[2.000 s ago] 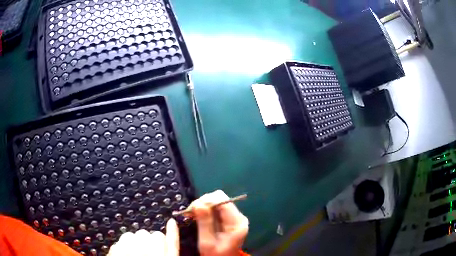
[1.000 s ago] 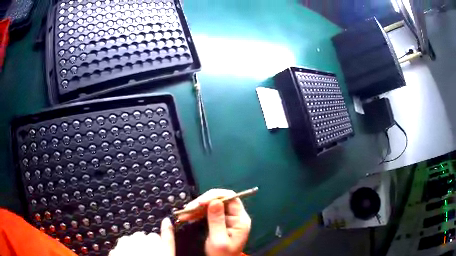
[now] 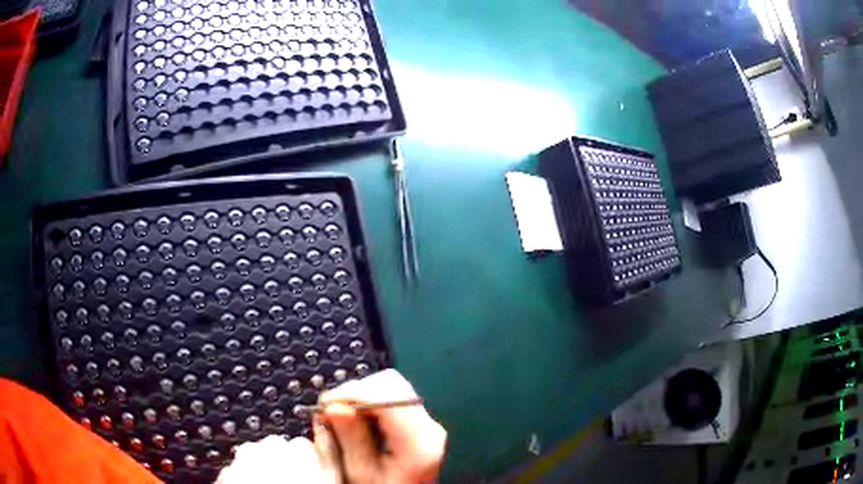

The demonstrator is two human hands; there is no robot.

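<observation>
A black tray [image 3: 203, 320] with rows of small round shiny components lies nearest me. My right hand [image 3: 383, 430] is over its lower right corner and holds a thin tan stick tool [image 3: 378, 405] like a pen, its tip over the tray's lower rows. My left hand [image 3: 274, 461] rests at the tray's lower edge, beside my right hand and cut off by the bottom of the picture. Its fingers are partly hidden, and I cannot tell if it holds anything.
A second component tray [image 3: 255, 104] lies beyond, its nearer rows mostly empty. Silver tweezers [image 3: 405, 213] lie right of it. Further right are a white slip [image 3: 534, 213], a tray stack [image 3: 625, 217] and a black box [image 3: 716, 128]. A red-orange bin [image 3: 13, 76] is upper left.
The view has shifted, so the trays sit further right in the picture. My right hand and tool have moved slightly left over the tray, and the tool lies more level.
</observation>
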